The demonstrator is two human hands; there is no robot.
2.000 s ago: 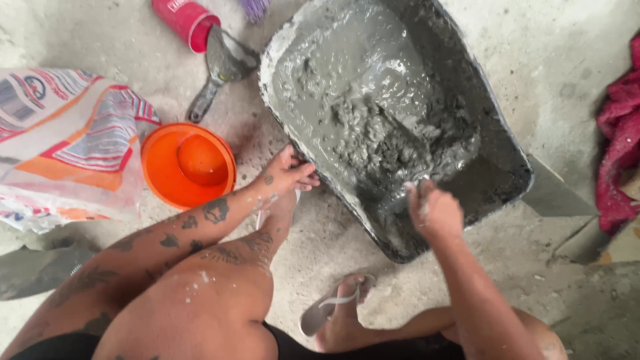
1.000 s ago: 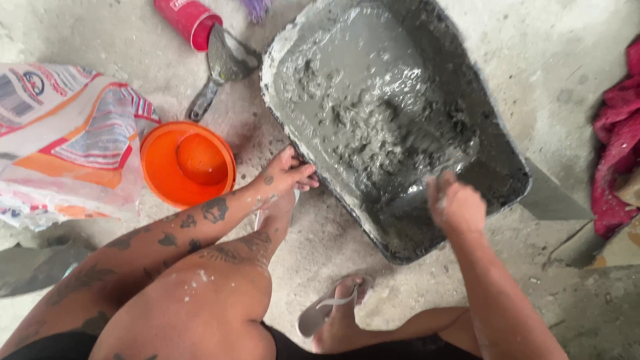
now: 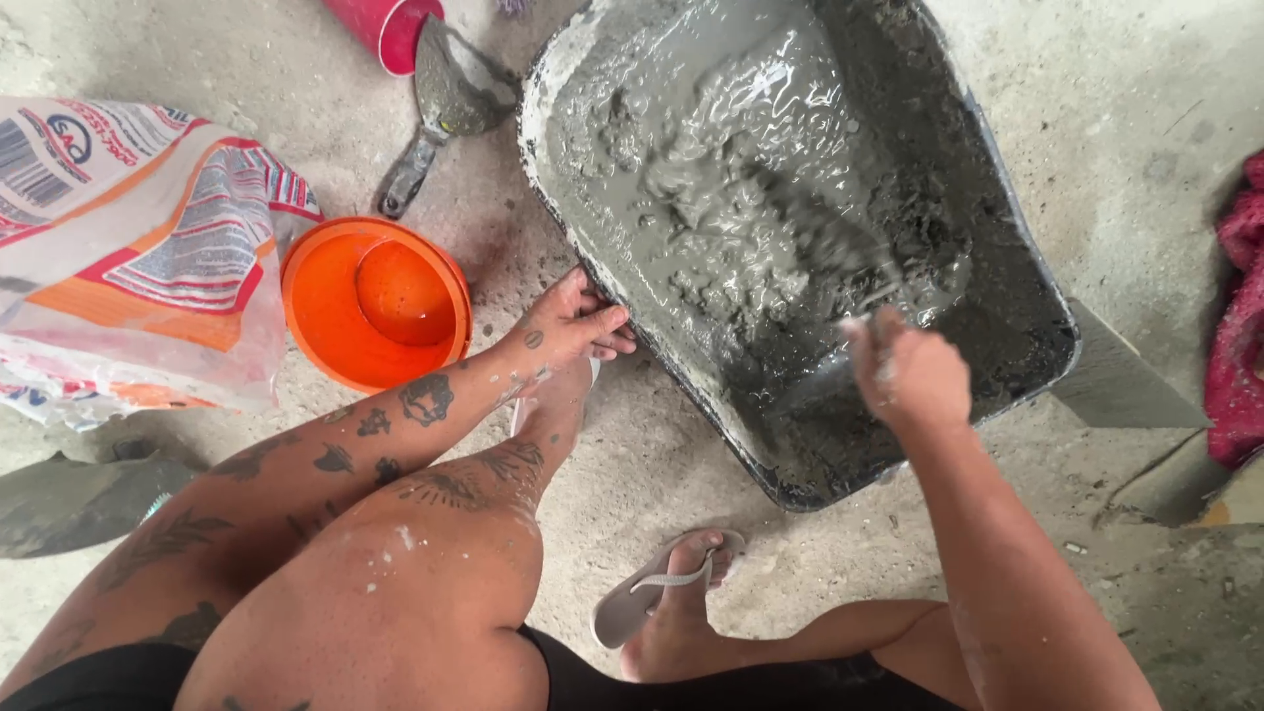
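Observation:
A black plastic tub point(image 3: 1022, 247) with a mortar-crusted rim holds wet grey mortar point(image 3: 731, 197). My right hand point(image 3: 910, 370) is closed around the handle of a trowel-like tool point(image 3: 874, 294); motion blur and mortar hide most of its blade, which is in the mix toward the tub's near right part. At the tub's left rim is my left hand point(image 3: 583, 321), its fingers curled at the edge, with some fingertips hidden below it.
An orange plastic bucket point(image 3: 296, 296) stands left of my left hand. Beyond it lie a mortar-covered scoop point(image 3: 459, 84) and a red container point(image 3: 380, 25). A printed plastic bag point(image 3: 148, 267) is at left, a tile piece point(image 3: 1126, 370) and red cloth point(image 3: 1239, 326) at right. My sandalled feet are near the tub.
My right hand has kept moving the tool in the mortar, and the lumps and ridges on its surface have shifted. My left hand has stayed at the rim.

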